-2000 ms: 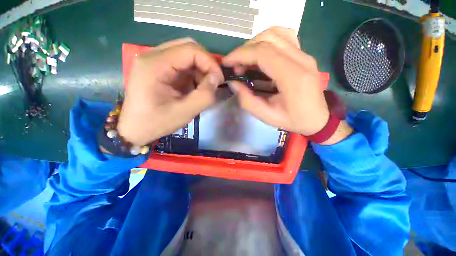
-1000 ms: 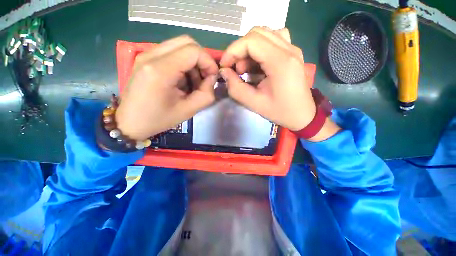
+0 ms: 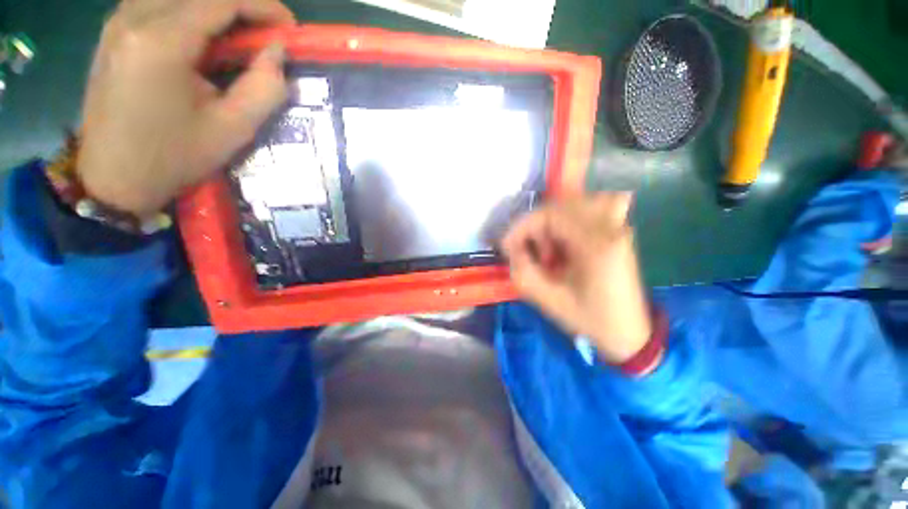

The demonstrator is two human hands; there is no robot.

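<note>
The open tablet (image 3: 299, 258) lies in the red fixture (image 3: 368, 300) in front of me. Its silver battery (image 3: 438, 179) glares white on the right, and the circuit board (image 3: 294, 179) is on the left. My left hand (image 3: 174, 104) is at the fixture's upper left corner, thumb and fingers closed around the frame edge. My right hand (image 3: 582, 263) is at the lower right corner, fingers bent and blurred by motion. Whether it holds a small thing or touches the frame cannot be told.
A round black screw dish (image 3: 669, 84) and a yellow electric screwdriver (image 3: 760, 104) lie to the right. The adhesive sheet (image 3: 498, 18) is behind the fixture. Small boards (image 3: 15, 50) show at the far left edge. Another person's blue sleeve (image 3: 831, 239) is at the right.
My hands have parted from above the tablet, left to the upper left corner, right to the lower right. The tablet is uncovered. The camera view has shifted, and the other person's sleeve has come in.
</note>
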